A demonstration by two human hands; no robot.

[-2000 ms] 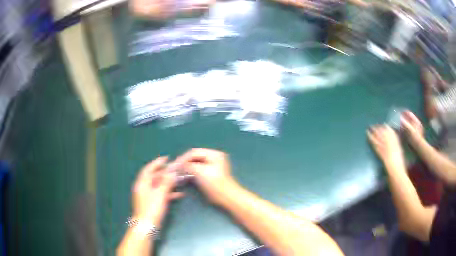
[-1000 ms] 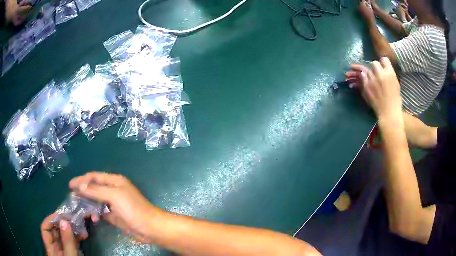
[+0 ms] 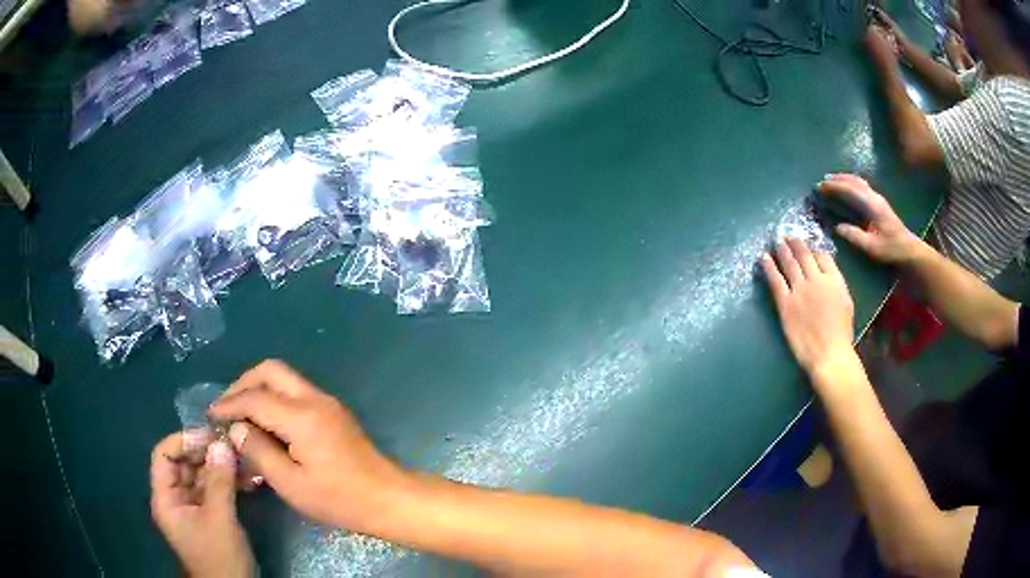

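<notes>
A small clear zip bag (image 3: pixel 199 406) is pinched between my two hands at the lower left, above the green bench top; fingers hide most of it and its contents. My left hand (image 3: pixel 201 497) holds it from below, thumb up. My right hand (image 3: pixel 296 440) grips it from the right with thumb and fingers. A pile of filled clear bags (image 3: pixel 424 226) with dark parts lies in an overlapping row beyond my hands.
Another row of bags (image 3: pixel 153 57) lies at the far upper left. A white cable loop (image 3: pixel 508 75) and a black cable (image 3: pixel 751 51) lie at the back. A person at the right handles a clear bag (image 3: pixel 804 229); a person in a striped shirt (image 3: pixel 988 130) is beyond. The bench edge (image 3: pixel 779 435) runs lower right.
The view has shifted, so the pile shows further right. My hands stay on the bag, fingers closer together, with a clear bag part now standing above them. The neighbour's two hands are now together on a bag.
</notes>
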